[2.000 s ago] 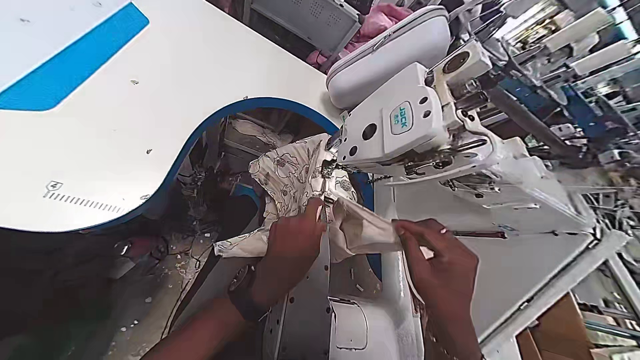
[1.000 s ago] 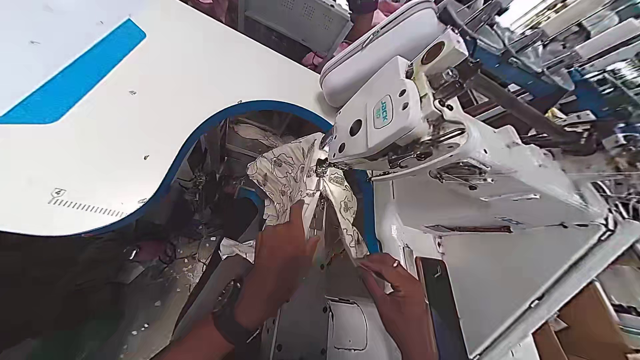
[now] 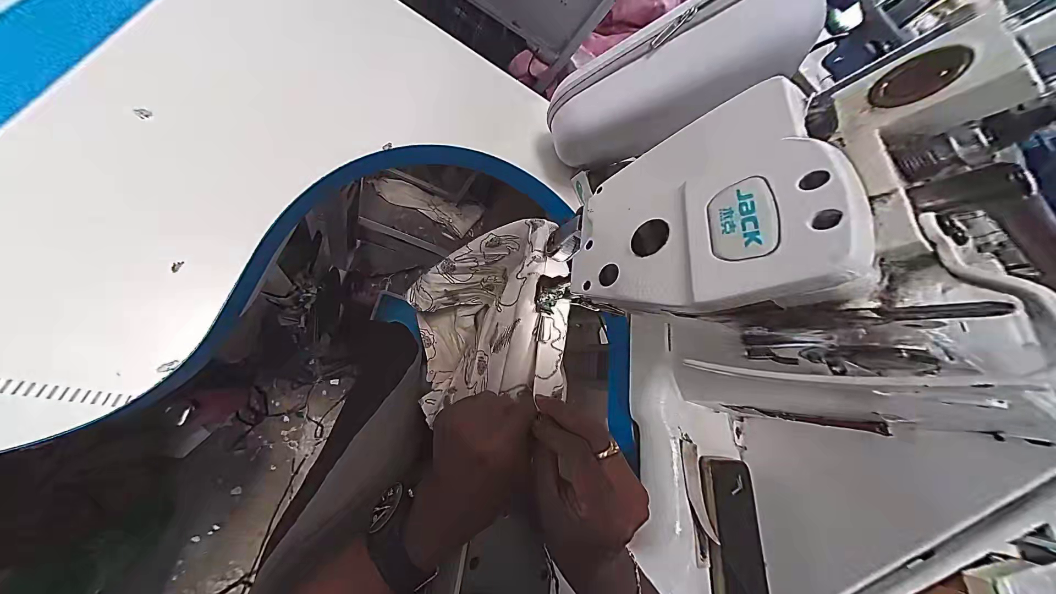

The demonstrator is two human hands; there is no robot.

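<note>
A cream fabric piece with a dark line print (image 3: 487,313) lies under the needle area of a white Jack sewing machine (image 3: 726,223). My left hand (image 3: 483,445), with a watch at its wrist, grips the near edge of the fabric. Close beside it, my right hand (image 3: 582,478), with a ring on one finger, pinches the same edge between thumb and fingers. Both hands are just below the presser foot area, nearly touching each other. The fingertips of the left hand are partly hidden.
A white table with a blue curved edge (image 3: 437,155) spans the left. A pale zipped case (image 3: 676,82) stands behind the machine head. Pink cloth (image 3: 627,25) shows at the back. Scraps litter the floor (image 3: 239,495) at lower left. A dark slot (image 3: 734,520) is right of my hands.
My right hand has moved in beside my left hand; two seconds ago it held a stretch of fabric out to the right. The view has come closer to the machine.
</note>
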